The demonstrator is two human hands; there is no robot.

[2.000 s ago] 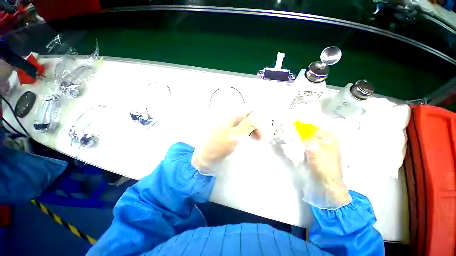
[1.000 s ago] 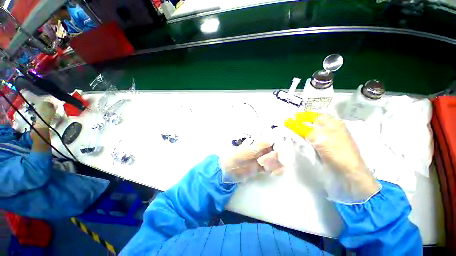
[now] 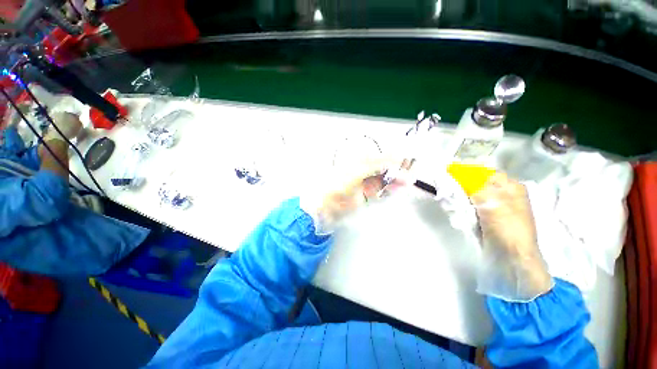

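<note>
My left hand (image 3: 346,202), in a thin translucent glove, is closed around a looped unit; the unit's thin ring (image 3: 357,150) shows above the fingers and its body is mostly hidden. My right hand (image 3: 506,227) wears orange-yellow finger cots (image 3: 470,177) and pinches a white wipe (image 3: 452,204), which hangs beside the fingers. A short dark piece (image 3: 425,187) shows between the hands; I cannot tell what it belongs to. A small bracket (image 3: 423,123) stands near the belt edge behind the hands.
Several looped units (image 3: 248,174) and clear bags (image 3: 164,130) lie at left. A black disc (image 3: 99,153) and red block (image 3: 108,110) lie far left, near another person's hand. Two bottles (image 3: 478,137) stand behind my right hand. Crumpled wipes (image 3: 594,205) and a red tray (image 3: 643,259) are at right.
The view has swung towards the left. My right hand and wipe have moved away from my left hand since one second ago. The bracket looks turned.
</note>
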